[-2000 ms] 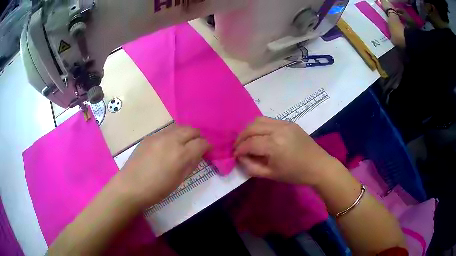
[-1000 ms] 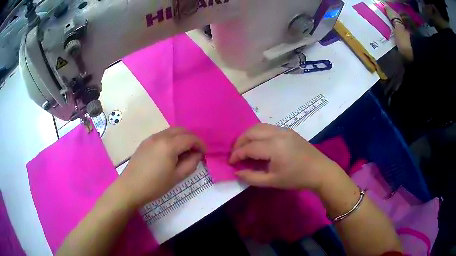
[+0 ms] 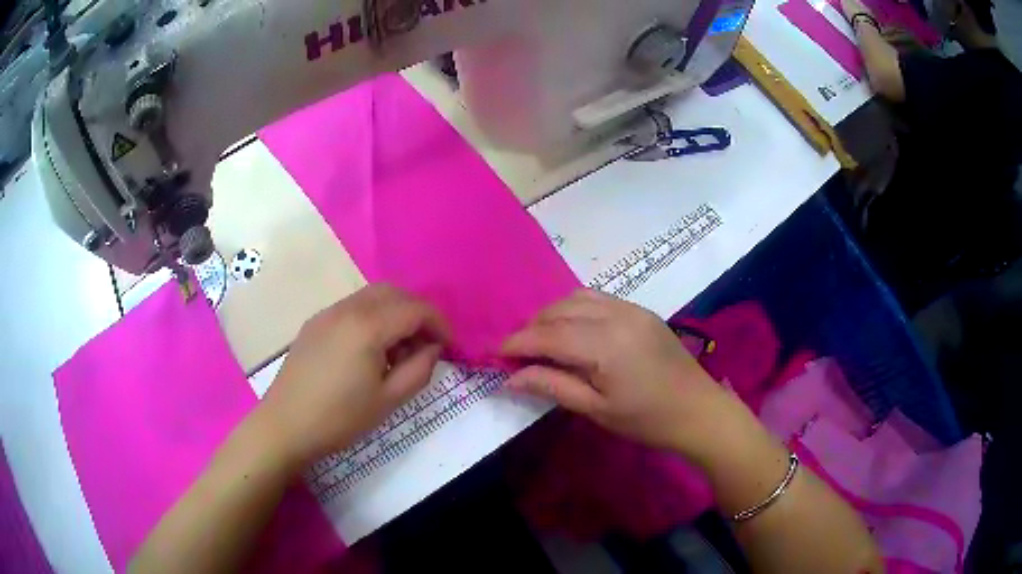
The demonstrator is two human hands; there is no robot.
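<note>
A narrow bright pink panel (image 3: 415, 202) lies under the machine arm, right of the needle, and reaches to the table's front. My left hand (image 3: 364, 364) holds its near end at the left, fingers bent. My right hand (image 3: 600, 364) pinches the same near end at the right. The edge between my fingertips looks folded or gathered; the fingers partly hide it. A wide pink panel (image 3: 157, 404) lies at the left with its top corner by the brassy presser foot (image 3: 187, 289). My left forearm crosses over this panel.
The white sewing machine (image 3: 258, 56) spans the top. A printed ruler (image 3: 392, 432) runs along the front table edge. Dark snips (image 3: 684, 140) lie by the machine base, a yellow-brown strip (image 3: 793, 99) beyond. Crumpled pink pieces (image 3: 885, 477) hang below right. Another person (image 3: 953, 157) is at right.
The panel's near end, which hung down as a flap between my hands, is now turned up or bunched at my fingertips. More of the printed ruler shows below it. The whole view has shifted slightly.
</note>
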